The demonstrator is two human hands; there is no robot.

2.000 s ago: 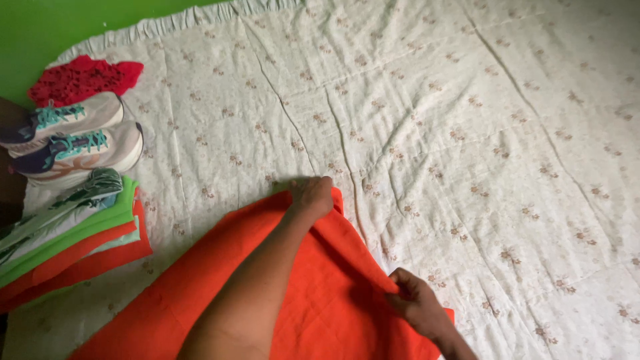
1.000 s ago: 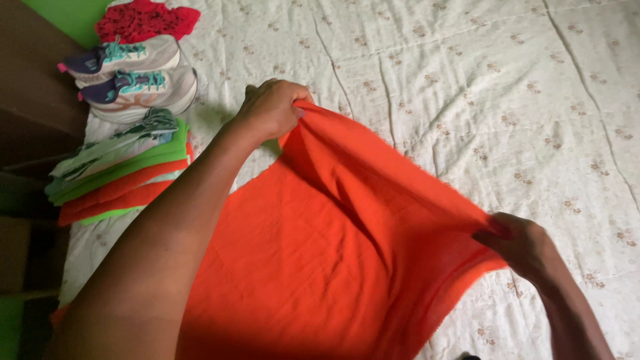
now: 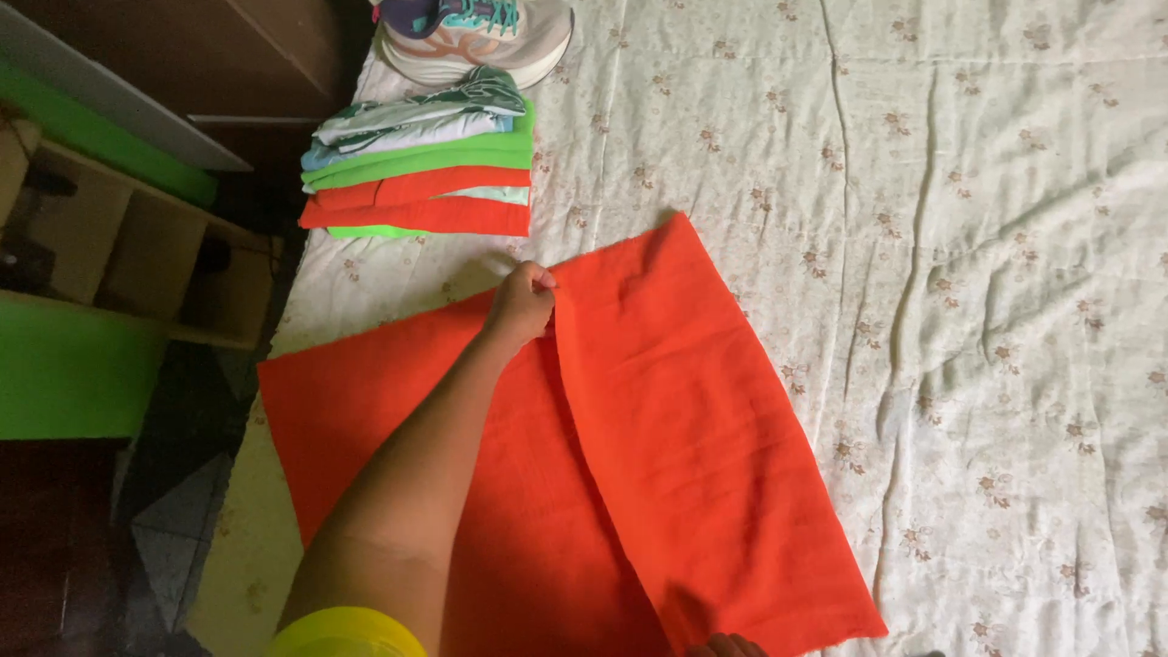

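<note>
A red-orange cloth (image 3: 703,411) lies on the bed, its right part folded over toward the left. My left hand (image 3: 527,297) pinches the upper corner of the folded-over edge, near the cloth's top edge. At the bottom of the view only the fingers of my right hand (image 3: 725,646) show, at the lower end of that same folded edge; their grip is mostly cut off by the frame. A yellow band (image 3: 349,631) is around my left arm.
A stack of folded cloths (image 3: 420,155) in green, red and patterned white lies above the red-orange cloth. Beyond it is a sneaker (image 3: 484,41). The floral bedspread (image 3: 1004,274) covers the bed. A wooden shelf (image 3: 137,246) stands left of the bed.
The right side of the cloth, raised between both hands a second ago, is now folded over to the left. My right hand has moved down toward the bottom edge. The view has shifted left and down.
</note>
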